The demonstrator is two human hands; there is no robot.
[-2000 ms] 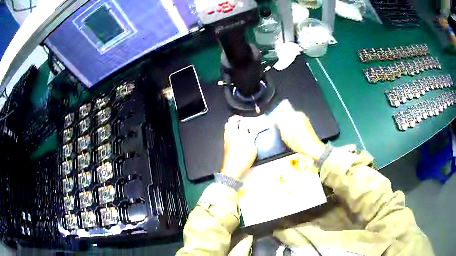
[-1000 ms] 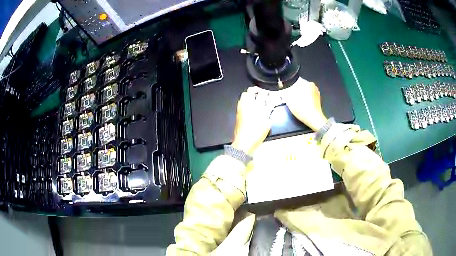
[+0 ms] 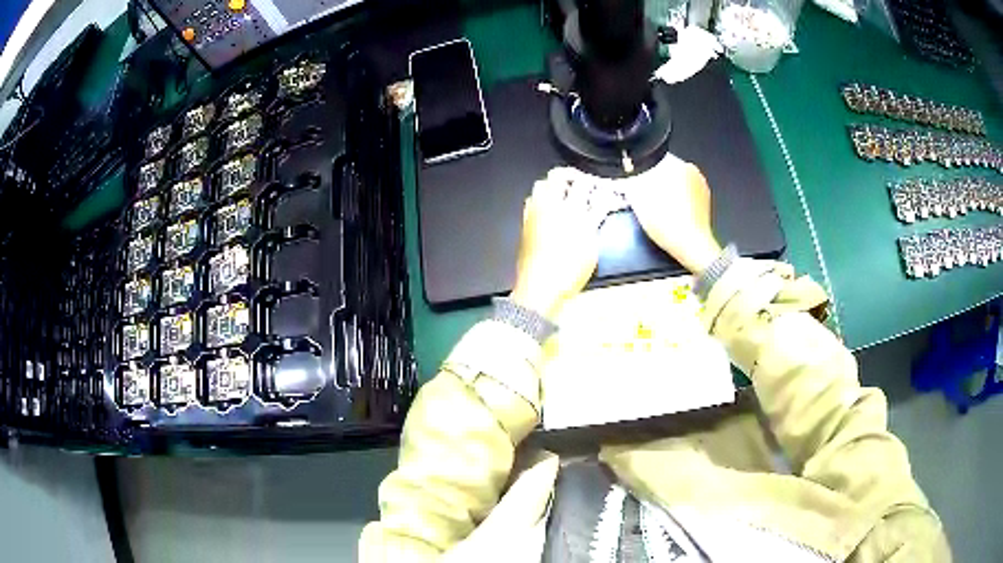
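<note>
My left hand (image 3: 558,239) and my right hand (image 3: 673,209) are together just below the ring-shaped end of the black video microscope (image 3: 612,127). Their fingers are bent and close to each other, with small whitish detail between them. The item at the fingertips is overexposed and too small to make out. The hands are over the black base plate (image 3: 484,247), with a bright bluish patch between them. A white paper sheet (image 3: 638,379) with small yellow pieces (image 3: 645,330) lies at the plate's front edge, between my forearms.
A black blister tray (image 3: 295,330) with modules (image 3: 229,268) is at left; its right column is mostly empty. A smartphone (image 3: 450,101) lies on the plate's left back corner. Rows of modules (image 3: 946,200) lie on the green mat at right. A tub (image 3: 752,35) is behind, a blue stool (image 3: 959,357) at right.
The view has tilted down and shifted, so the monitor is mostly out of the picture; its visible corner now shows orange spots. Both hands remain together under the microscope.
</note>
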